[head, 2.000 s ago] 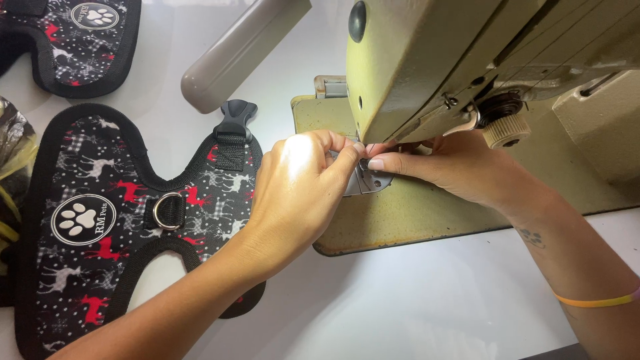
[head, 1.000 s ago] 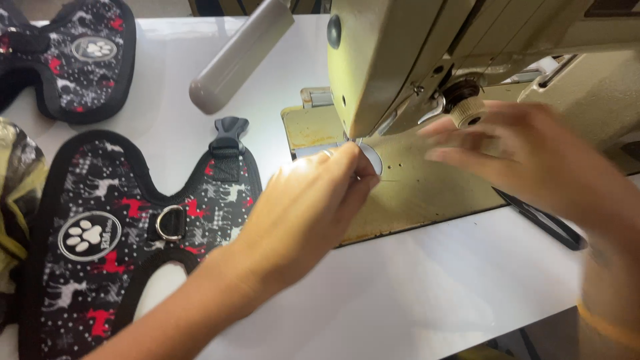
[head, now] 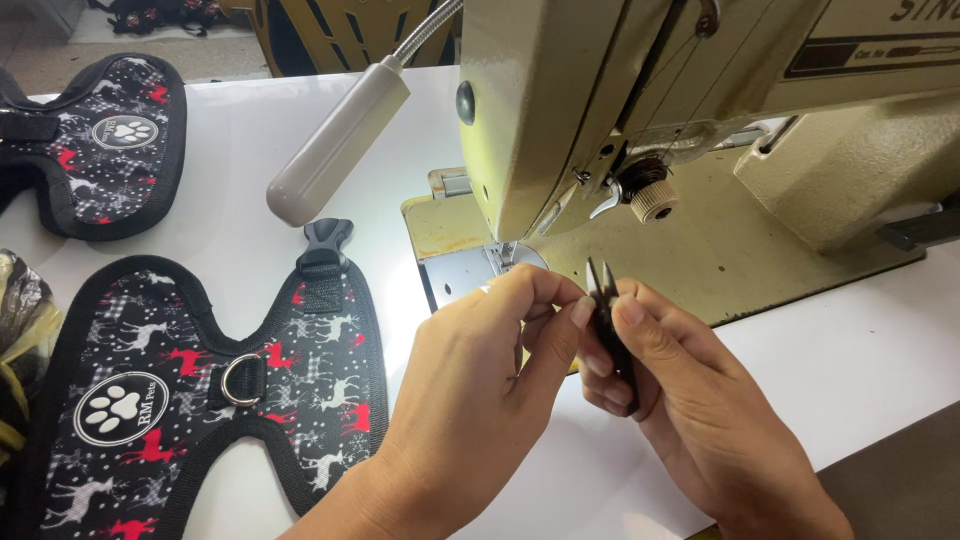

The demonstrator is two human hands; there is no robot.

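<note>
My right hand (head: 667, 375) holds black thread snips (head: 616, 337), their two metal tips apart and pointing up. Close against them, my left hand (head: 495, 375) has its thumb and index finger pinched together; any thread between them is too fine to make out. Both hands are in front of the industrial sewing machine (head: 540, 112), just right of its presser foot (head: 504, 253). Left of my left hand lies a black pet harness (head: 300, 330) with reindeer print, a metal D-ring (head: 241, 381) and a black plastic buckle (head: 327, 238).
A second printed harness (head: 120, 142) lies at the upper left. Above the table hangs a grey lamp (head: 337, 142) on a flexible metal neck. A yellow and dark plastic-like bundle (head: 22, 337) sits at the left edge. The white table's edge (head: 892, 442) runs along the lower right.
My right hand, near the needle and then at the machine's tension knob in the earlier frames, now holds thread snips. My left hand has moved from the needle to beside the snips. The view has shifted.
</note>
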